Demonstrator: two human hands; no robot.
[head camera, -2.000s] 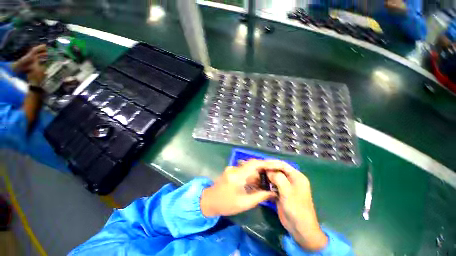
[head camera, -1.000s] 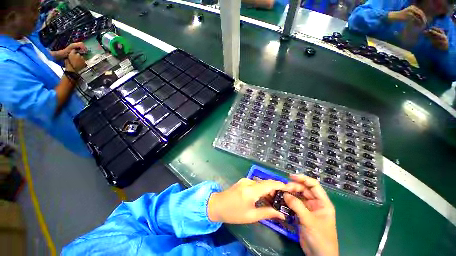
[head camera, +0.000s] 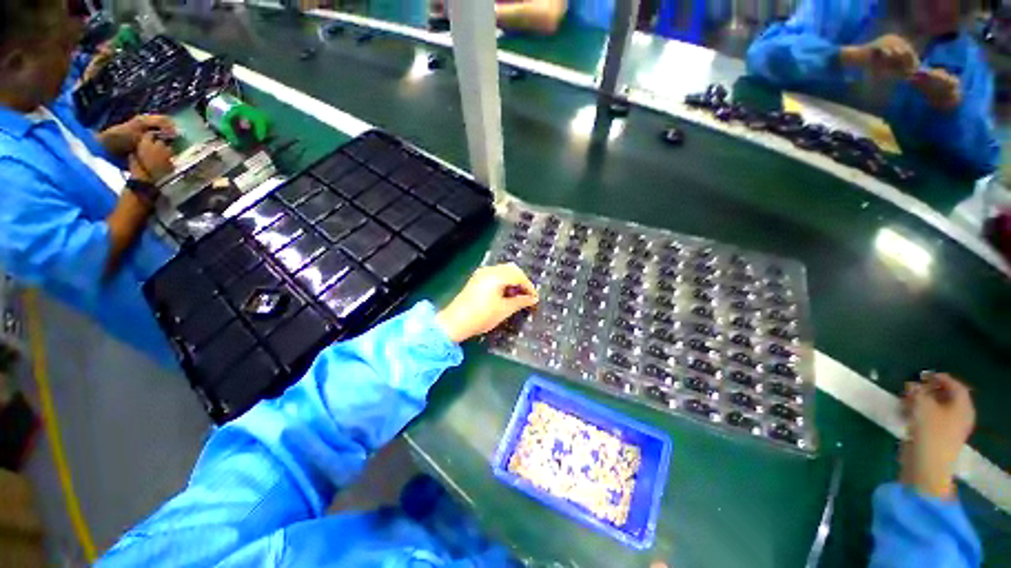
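Observation:
My left hand (head camera: 488, 303) is over the left edge of the clear blister tray (head camera: 654, 391), fingertips pinched together at a pocket; a small dark piece seems to show at the fingertips, but I cannot tell if it is held. My right hand (head camera: 938, 416) is at the far right, over the belt's pale edging, fingers curled; what it holds, if anything, is unclear. The blue parts bin (head camera: 504, 453) lies uncovered in front of me with a heap of tiny pale pieces (head camera: 574, 460). The clear tray holds rows of small dark components (head camera: 701, 333).
The black blister tray (head camera: 366, 200) is at left, with one black unit (head camera: 264, 301) in a pocket. Silver tweezers (head camera: 824, 521) lie right of the bin. A pale post (head camera: 479, 105) stands behind the trays. Workers in blue sit at left and across the belt.
My hands have parted from over the bin. The left has moved up and left to the clear tray, the right far to the right. The black unit they held together is no longer seen there.

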